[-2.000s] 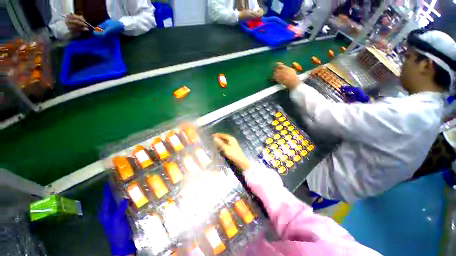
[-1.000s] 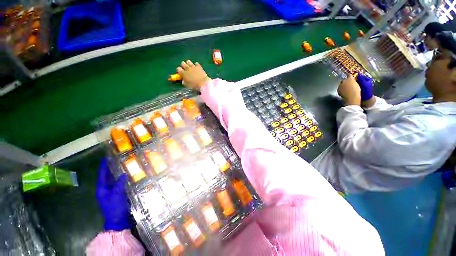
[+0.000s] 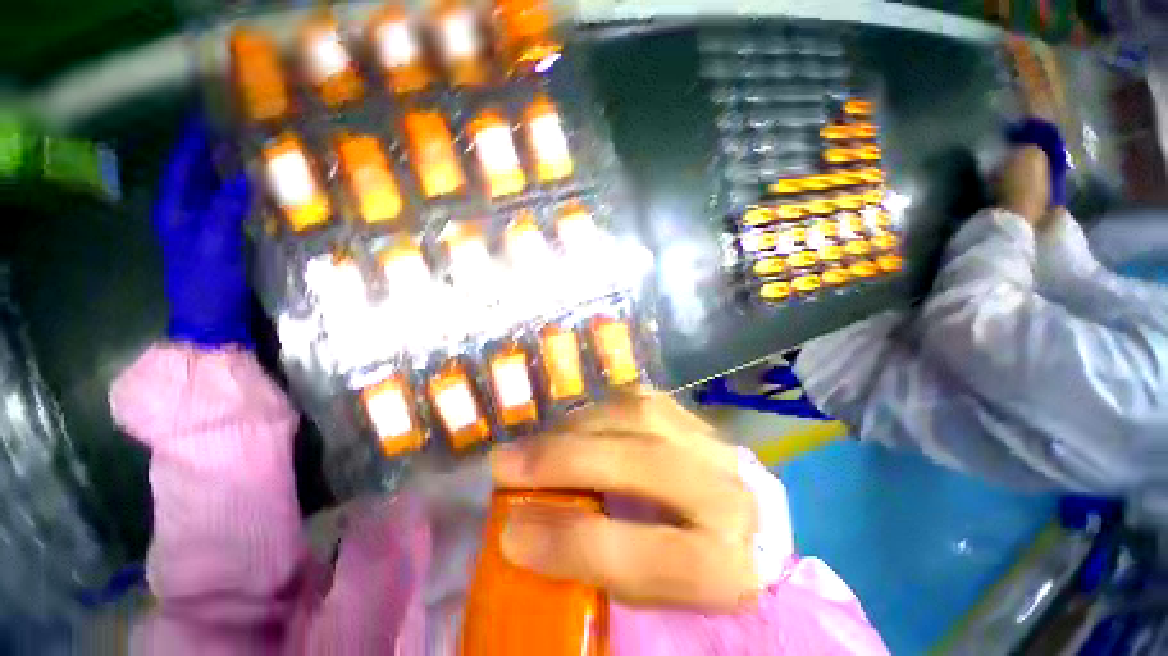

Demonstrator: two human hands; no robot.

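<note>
The large clear blister tray (image 3: 346, 237) lies on the dark bench in front of me, with rows of orange units, several with white labels. Strong glare hides its middle row. My left hand (image 3: 205, 244), in a blue-violet glove, is at the tray's left edge; whether its fingers grip the edge I cannot tell. My bare right hand (image 3: 640, 500) holds an orange unit (image 3: 544, 577) close to the camera, below the tray's near edge. The unit is cut off by the lower picture edge.
A small-pocket tray (image 3: 820, 218), partly filled with small yellow-orange parts, lies right of the blister tray. A green box (image 3: 58, 160) is at the left. A neighbour's sleeves (image 3: 1025, 308) and gloved hand are at the right. The conveyor's pale rail (image 3: 141, 64) runs along the top.
My right hand has come back from the conveyor toward me, now with an orange unit in it. The view has tipped down, so the tray appears higher and most of the belt is out of view.
</note>
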